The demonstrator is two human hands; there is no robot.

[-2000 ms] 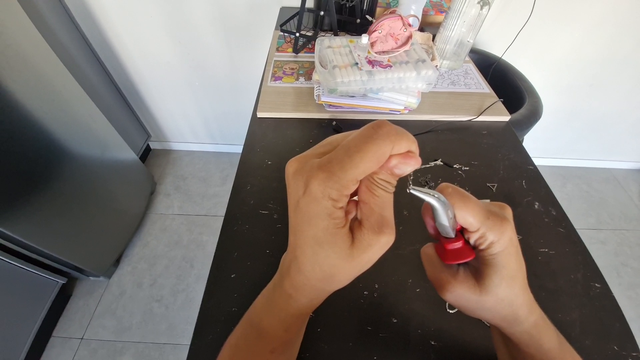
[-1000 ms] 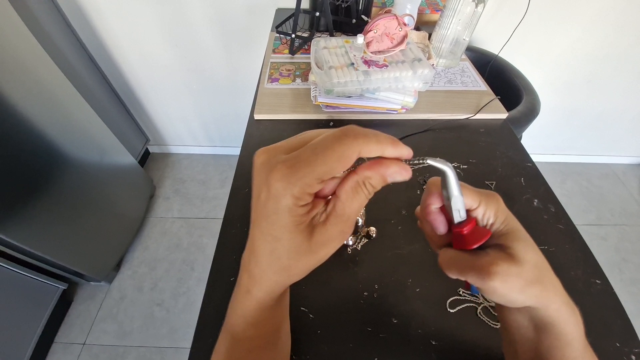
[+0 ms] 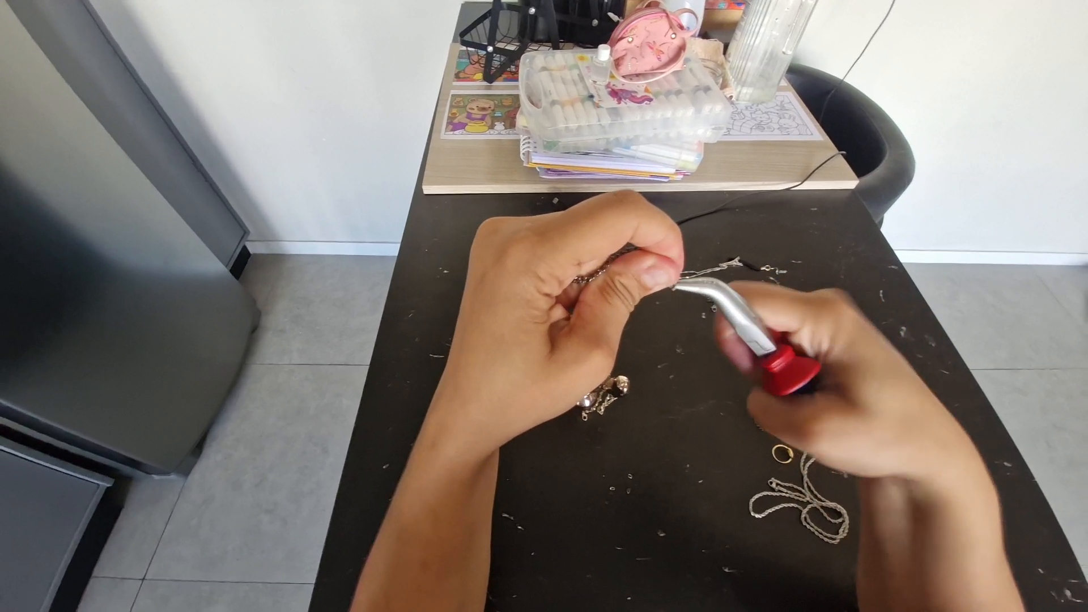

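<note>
Between its thumb and forefinger my left hand (image 3: 565,319) pinches a thin metal chain (image 3: 595,270), most of it hidden in the palm. My right hand (image 3: 841,382) is closed around red-handled bent-nose pliers (image 3: 731,313), whose tips touch the left fingertips; whether the jaws grip a link cannot be told. Under the left wrist, on the dark table, lies a cluster of jewelry with round metal beads (image 3: 605,396). A gold-coloured ring (image 3: 782,453) and a silver-coloured rope chain (image 3: 807,506) lie near the right wrist. Another thin chain (image 3: 722,268) lies behind the pliers.
Small metal bits are scattered over the dark table (image 3: 663,501). At its far end, a wooden board (image 3: 476,166) bears a clear case of markers (image 3: 625,98) on notebooks, a pink pouch (image 3: 650,44) and a ribbed glass vase (image 3: 769,51). A black chair (image 3: 884,140) stands behind right.
The pliers' tips have shifted between the frames and now sit at my left fingertips. The ring and more of the rope chain, hidden behind my right hand earlier, now show.
</note>
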